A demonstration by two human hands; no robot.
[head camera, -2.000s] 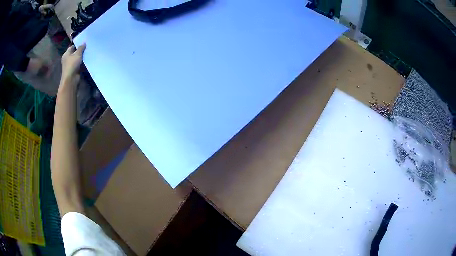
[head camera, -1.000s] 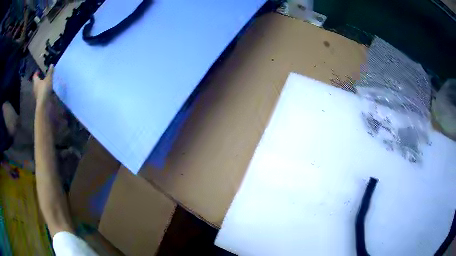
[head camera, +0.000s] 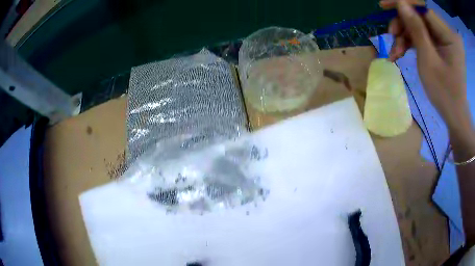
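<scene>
My right hand (head camera: 424, 54) is at the upper right, holding the blue handle of a small paintbrush (head camera: 359, 22). The brush's orange bristles are at the top of the round clear tub (head camera: 281, 78), which has pale stuff inside. I cannot tell whether they touch it. A black U-shaped bracket (head camera: 360, 240) lies on the white foam sheet (head camera: 302, 208); only its two ends show at the bottom edge. The open clear bag of balls (head camera: 208, 176) lies on the far part of the sheet. My left hand is out of the picture.
A full bag of balls (head camera: 182, 98) stands left of the tub. A pale yellow squeeze bottle (head camera: 386, 98) stands right of it, near my right hand. Loose specks lie on the brown board (head camera: 78, 156). Light-blue sheets (head camera: 14, 197) are at both sides. A grey metal bar is upper left.
The view has swung right to the tub and bottle. My left hand, earlier on the edge of the blue sheet, has left the picture. My right hand has come into view with the brush.
</scene>
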